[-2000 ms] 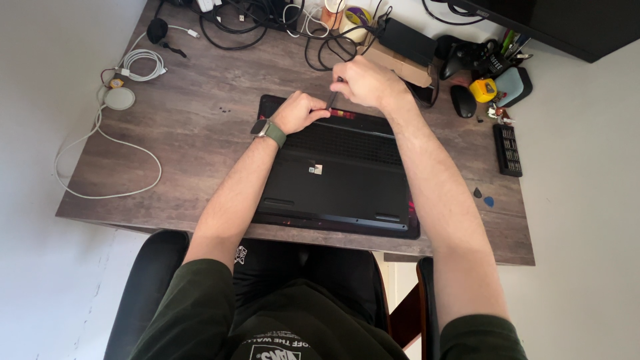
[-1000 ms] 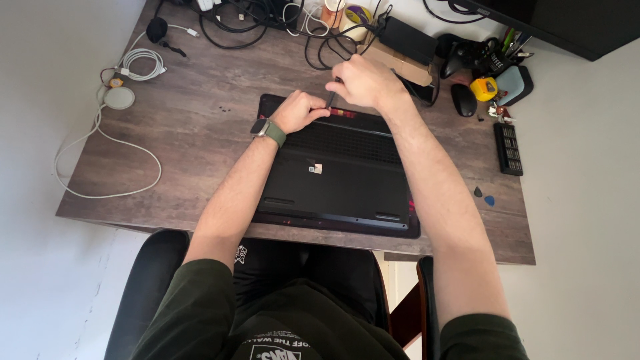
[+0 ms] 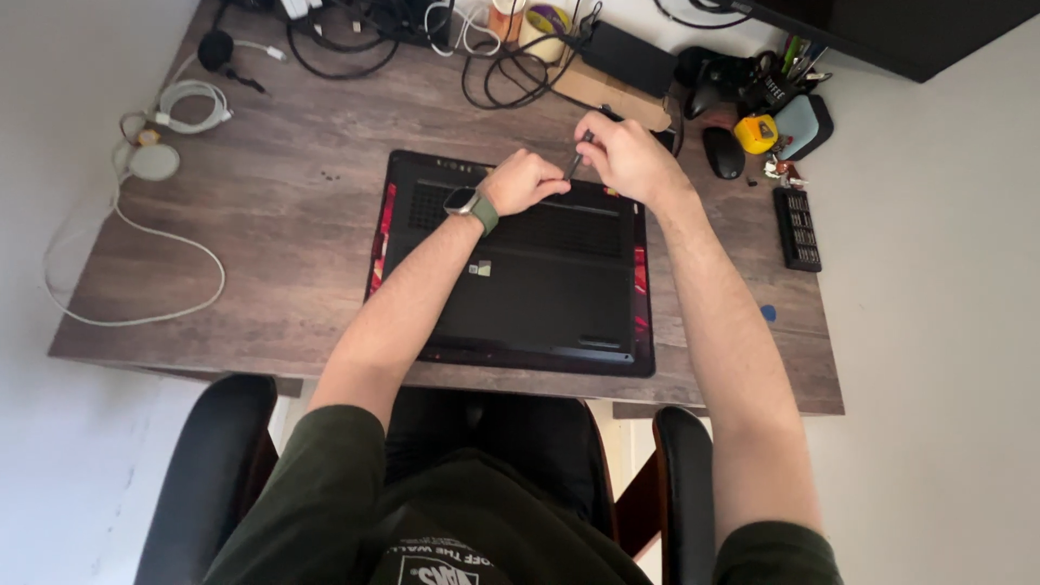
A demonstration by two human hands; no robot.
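Note:
A black laptop (image 3: 536, 284) lies upside down on a dark mat with red patterns (image 3: 640, 272), its vented underside facing up. My right hand (image 3: 630, 154) grips a thin dark screwdriver (image 3: 578, 158), tilted, above the laptop's far edge. The fingertips of my left hand (image 3: 524, 183) are pinched together around or beside the screwdriver's lower end; whether they hold the shaft or something small cannot be told. A watch with a green band (image 3: 486, 215) is on my left wrist. The screwdriver's tip is hidden by my left fingers.
At the right stand a screwdriver bit case (image 3: 798, 229), a blue pick (image 3: 769, 313), a black mouse (image 3: 723, 153) and a yellow tape measure (image 3: 756, 133). Behind lie a black power adapter (image 3: 630, 58), cardboard (image 3: 613, 97) and tangled cables (image 3: 512, 77). A white charging cable (image 3: 195, 244) curls at the left.
Both hands have moved to the right along the laptop's far edge, with the screwdriver still in my right hand. The view has shifted somewhat.

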